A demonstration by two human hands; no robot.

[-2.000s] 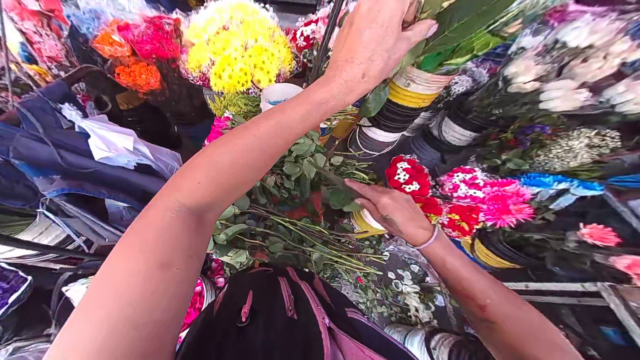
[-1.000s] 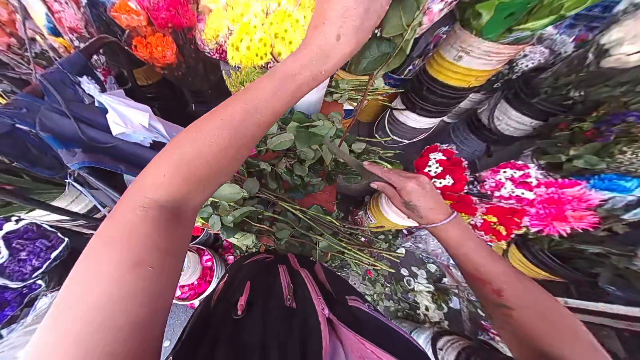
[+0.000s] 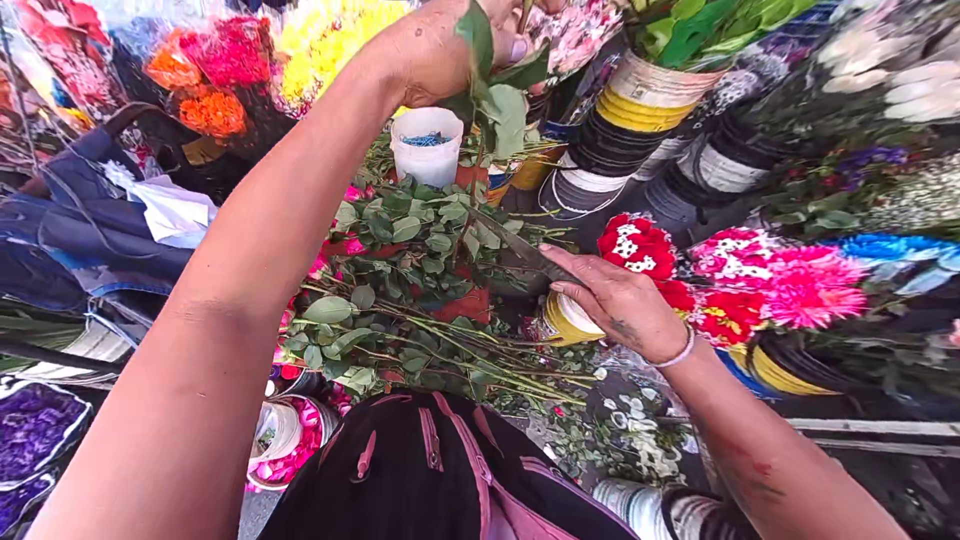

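My left hand (image 3: 457,49) is raised at the top centre, closed around a leafy stem (image 3: 480,142) that hangs down from it; the upper part of the stem is out of view. Lower and to the right, my right hand (image 3: 611,300) grips a knife, its blade (image 3: 510,238) pointing up and left near the bottom of that stem. Below the blade lies a heap of leafy cut stems (image 3: 420,345), with bare stem ends towards the right. A white plastic container (image 3: 427,150) with small blue items inside stands behind the heap.
Flower buckets surround me: stacked yellow, black and white ones (image 3: 645,112) at upper right, red and pink bouquets (image 3: 780,277) at right, and a petal bucket (image 3: 289,442) below left. Dark blue cloth (image 3: 97,225) hangs at left. Purple flowers (image 3: 37,435) sit lower left; clippings litter the ground.
My left hand stays raised with foliage at its fingers, and the hanging stem now reaches down near the blade. My right hand keeps the knife low over the stems. The view has shifted slightly.
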